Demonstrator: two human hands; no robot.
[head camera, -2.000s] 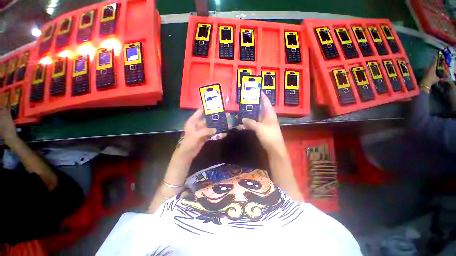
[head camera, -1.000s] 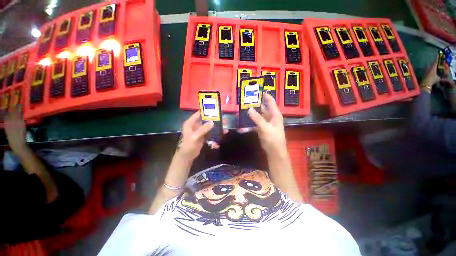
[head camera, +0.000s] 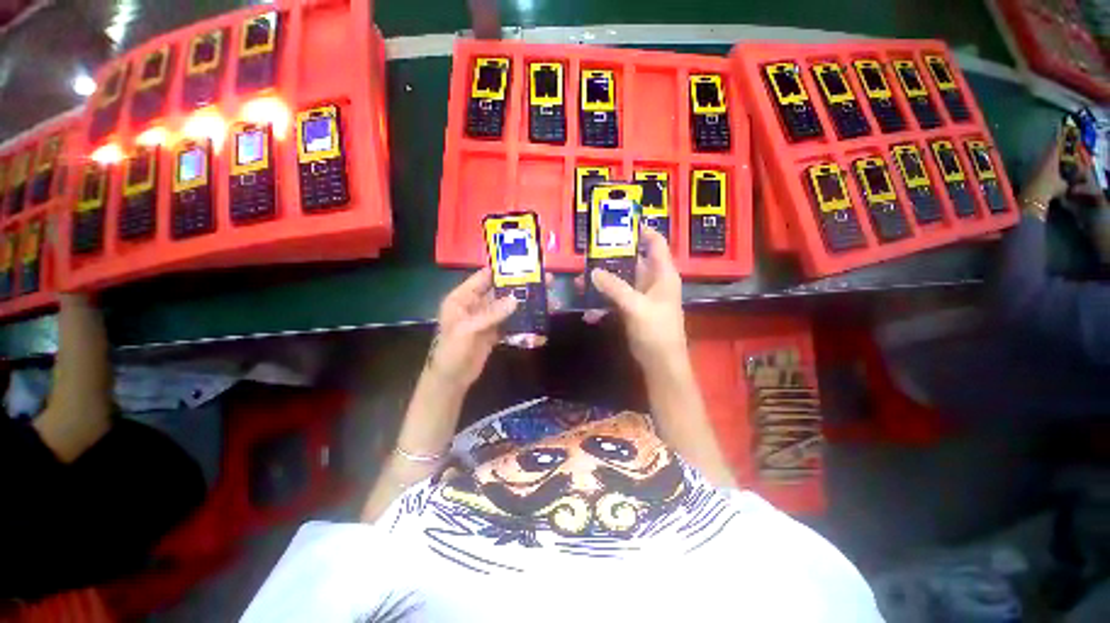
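My left hand (head camera: 472, 319) holds a black and yellow keypad phone (head camera: 516, 262) upright, its screen lit white and blue, my thumb on the keypad. My right hand (head camera: 648, 292) holds a second keypad phone (head camera: 615, 231), also lit, my thumb on its lower keys. Both phones are over the near edge of a red phone tray (head camera: 481, 191). The right-hand phone partly hides phones lying in the tray's near row. Phones in this tray have dark screens, and some pockets are empty.
A red tray stack (head camera: 365, 231) at the left holds several phones, some lit. Another red stack (head camera: 797, 250) at the right holds dark-screened phones. They lie on a green bench (head camera: 414, 158). A red bin (head camera: 721, 353) with brownish pieces is below the edge. People's arms show at both sides.
Both phones have shifted slightly, and my thumbs now rest on the keypads. The screens show different pictures. The arm of the person at the left has moved right.
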